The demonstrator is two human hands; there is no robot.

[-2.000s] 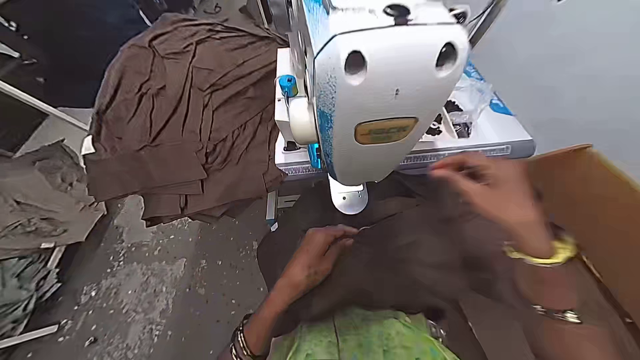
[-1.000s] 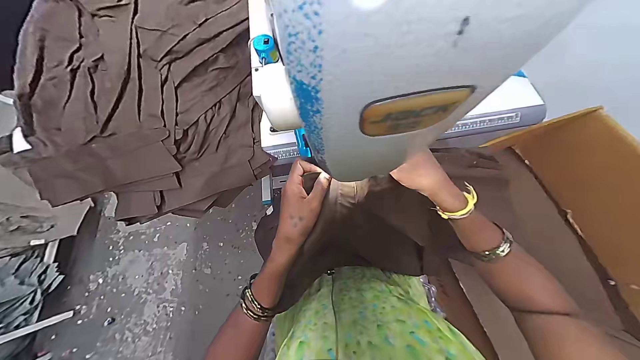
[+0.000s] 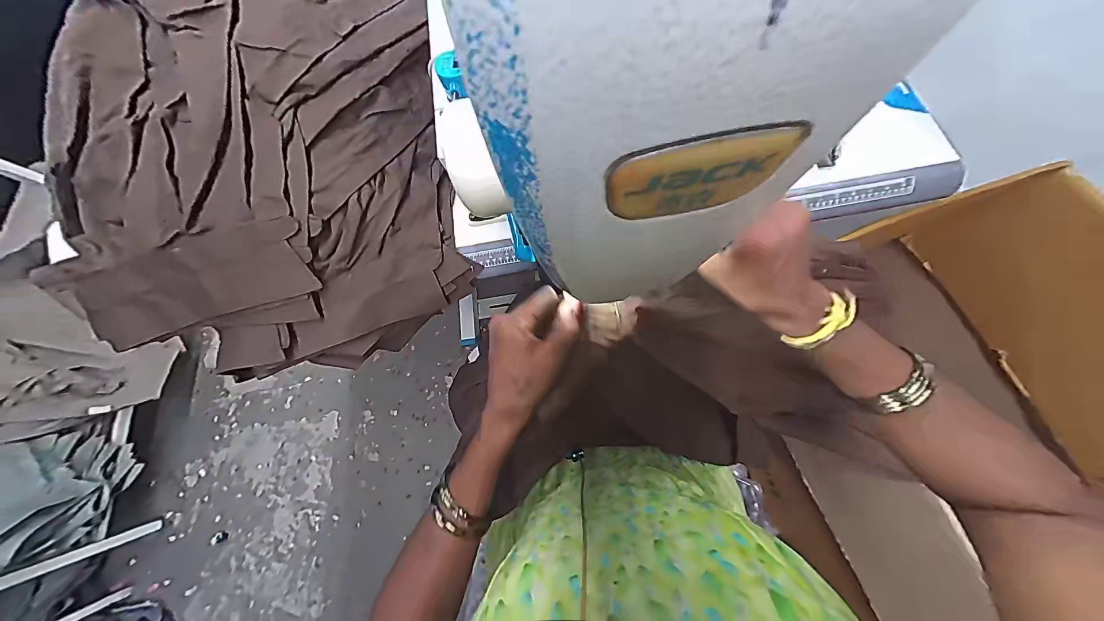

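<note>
Dark brown fabric point(image 3: 638, 388) lies across my lap, below the head of a white Jack sewing machine point(image 3: 604, 103). My left hand point(image 3: 526, 345) pinches the fabric by its thumb and fingertips, close to a lighter beige patch point(image 3: 608, 321) at the machine's lower end. To the right, my right hand point(image 3: 768, 267) is closed and blurred, with brown fabric beside and beneath it; whether it grips the fabric cannot be told. The needle area is hidden behind the machine head.
A pile of brown cut fabric pieces point(image 3: 250, 172) rests left of the machine. Grey-green fabric point(image 3: 52, 492) lies at the lower left, near white metal bars point(image 3: 82, 556). An open cardboard box point(image 3: 1018, 302) stands at the right, close to my right arm.
The view has moved closer to the machine head since two seconds ago. Against one second ago, my right hand sits farther right of the beige patch, while my left hand stays near the machine's lower end.
</note>
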